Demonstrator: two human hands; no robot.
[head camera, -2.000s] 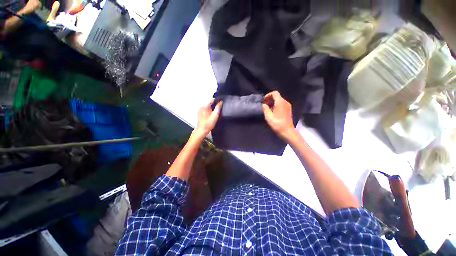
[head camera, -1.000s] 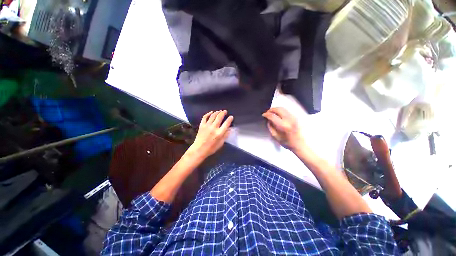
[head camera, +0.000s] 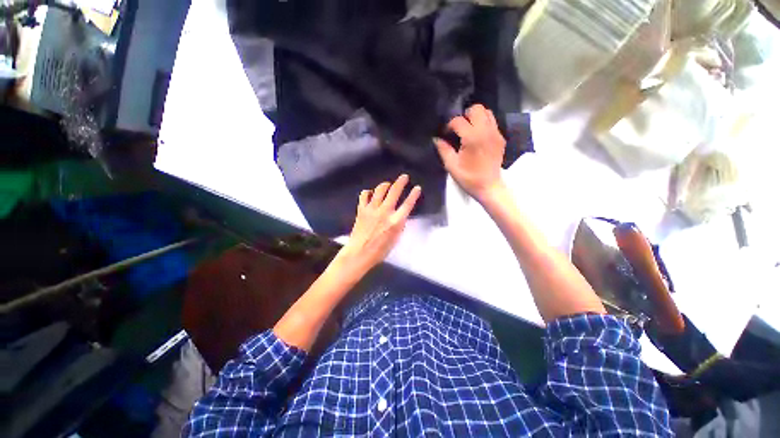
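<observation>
A dark grey to black garment piece (head camera: 342, 68) lies on the white-topped table (head camera: 218, 162), bunched at its far end. A lighter grey patch (head camera: 327, 152) shows on its near left part. My left hand (head camera: 382, 222) lies on the cloth's near edge with fingers spread. My right hand (head camera: 473, 154) is on the cloth's right side, fingers bent; whether it pinches the cloth cannot be told. The iron (head camera: 620, 265), with an orange-brown handle, stands at the right, untouched.
Cream cloth bundles (head camera: 590, 43) lie at the far right, one striped like stacked layers. A small dark stick-like object (head camera: 739, 224) lies near them. The iron's black hose (head camera: 688, 349) runs to the lower right. A dark brown stool (head camera: 231, 295) stands below the table's left edge.
The lighter patch lay between my hands, then farther off on the spread cloth. My right hand has moved from the near edge up onto the cloth's right side. My left hand remains near the front edge.
</observation>
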